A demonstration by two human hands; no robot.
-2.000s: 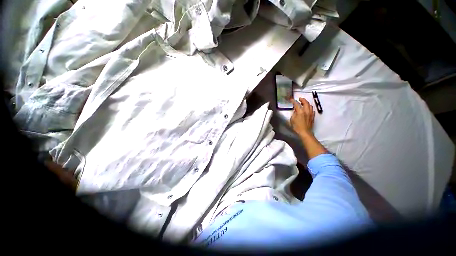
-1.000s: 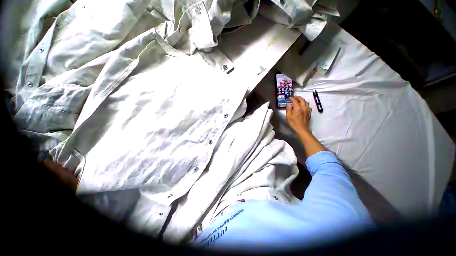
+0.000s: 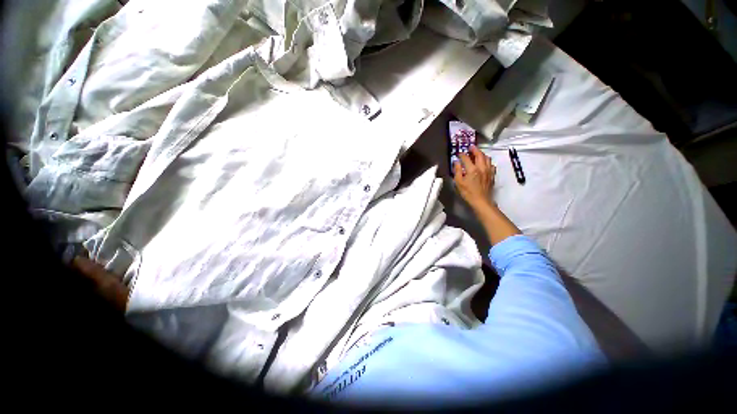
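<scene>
A smartphone (image 3: 461,136) with a lit, coloured screen lies on the pale cloth-covered surface. My right hand (image 3: 475,176) is over its lower part, fingers on the screen, not gripping it. The dark thread snips (image 3: 517,166) lie just right of my hand, untouched. A pale grey-white garment (image 3: 242,194) with a row of metal buttons is spread across the left and middle, partly over my lap. My left hand (image 3: 101,281) is dim at the left rim beside the garment's edge; its fingers are too dark to make out.
More pale garments (image 3: 170,48) are heaped at the back and left. A pale cloth (image 3: 622,202) with creases covers the surface at the right. A small pale folded piece (image 3: 534,99) lies behind the phone. A dark area is at the upper right.
My right hand has moved slightly left and up, further over the phone. The phone's screen has changed from a greenish picture to a pink and dark one. The garment lies almost unchanged.
</scene>
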